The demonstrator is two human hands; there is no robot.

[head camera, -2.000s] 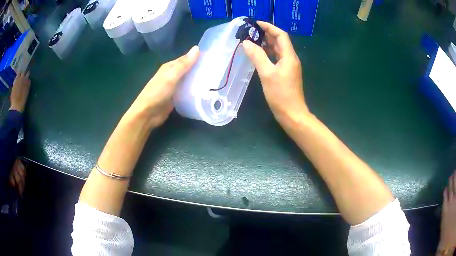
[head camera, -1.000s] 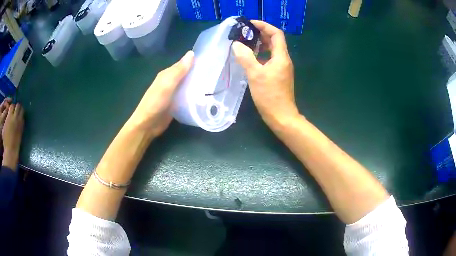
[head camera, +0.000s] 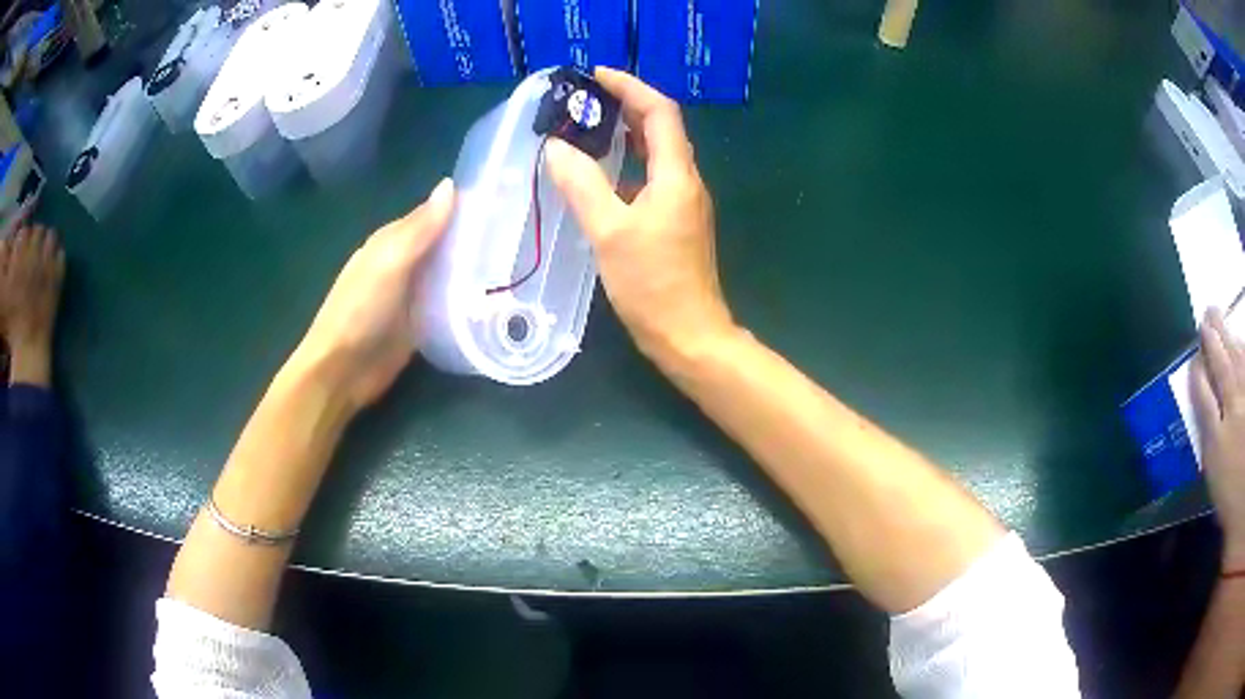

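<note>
A translucent tank (head camera: 471, 260) is held tilted above the green table, its open side towards me and its end with the ring-shaped hole nearest me. A black module (head camera: 579, 112) with a round pale label sits at its far end. A thin red and dark lead wire (head camera: 538, 225) runs from the module along the tank. My left hand (head camera: 371, 303) holds the tank's left side, its fingers hidden behind it. My right hand (head camera: 653, 219) grips the module at the far right end, thumb on its near side and fingers behind.
White-lidded units (head camera: 328, 68) and a frosted tank (head camera: 115, 148) stand at the far left of the green table (head camera: 874, 273). Blue cartons (head camera: 696, 48) stand at the far middle. Another person's hand (head camera: 27, 294) is at left; another (head camera: 1219, 389) touches an open blue carton (head camera: 1161, 434) at right.
The whole view has shifted, so the tank and both hands appear further left. My grips look the same. At right, a person's hand and more of an open carton have come into view.
</note>
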